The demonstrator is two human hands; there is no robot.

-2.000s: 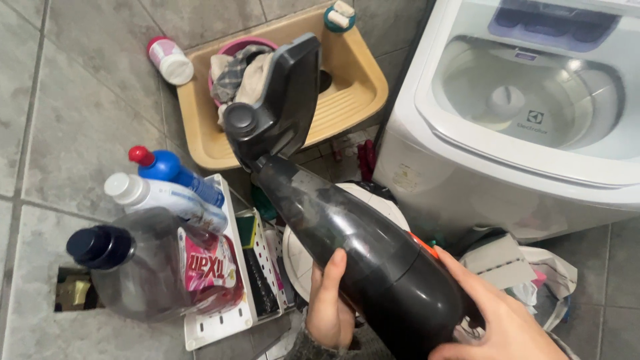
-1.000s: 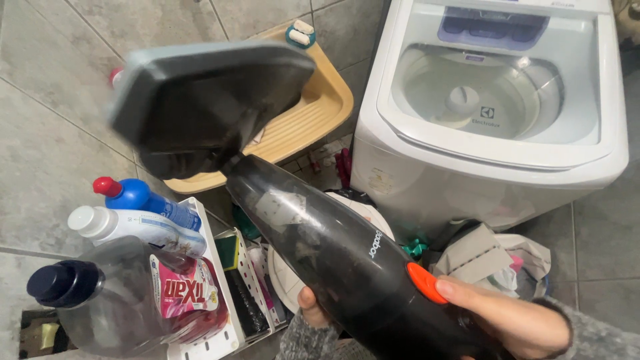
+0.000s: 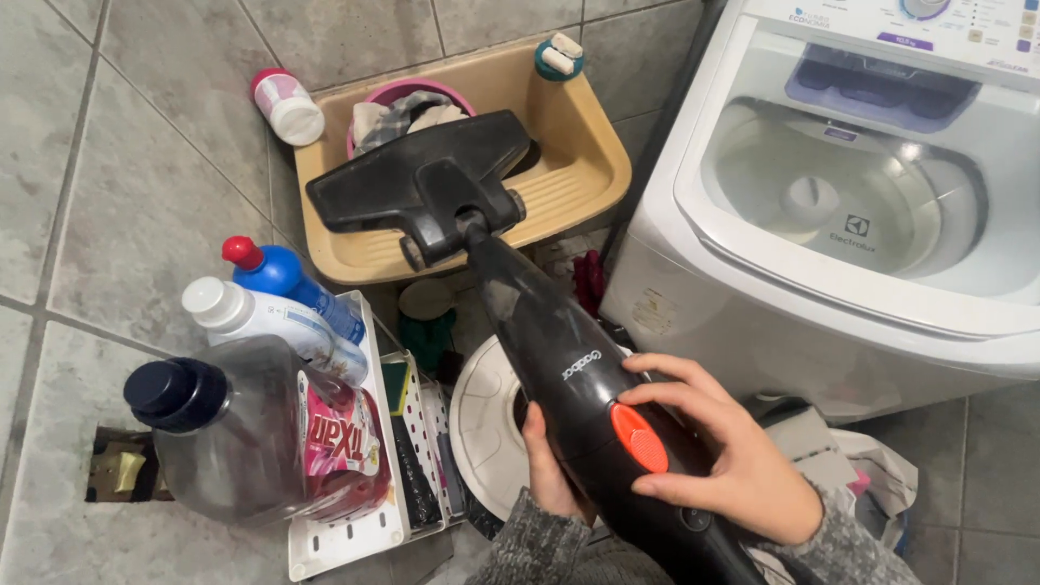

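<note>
A black handheld vacuum cleaner [image 3: 540, 341] runs diagonally through the middle of the head view. My left hand [image 3: 552, 471] holds its body from the left and below. Fingers and thumb of my right hand [image 3: 723, 447] rest on the body's right side, around the orange-red release button [image 3: 640, 437]. At the far end the black floor nozzle [image 3: 431, 175] is turned crosswise, with small wheels at its rear edge. It is in front of a beige laundry sink [image 3: 597, 183], where a pink basin [image 3: 406, 87] holds cloths.
At left a white perforated shelf [image 3: 386, 496] bears a clear bottle of pink liquid [image 3: 244, 431], a white bottle [image 3: 272, 321] and a blue bottle [image 3: 301, 280]. An open-lidded washing machine [image 3: 674, 244] stands at right. A round white lid [image 3: 479, 431] lies below; a pink-capped bottle [image 3: 286, 106] is by the sink.
The floor nozzle has swung away from the camera, and its upper side with the wheels now shows. My right thumb was on the orange-red button; now my fingers and thumb are spread around it.
</note>
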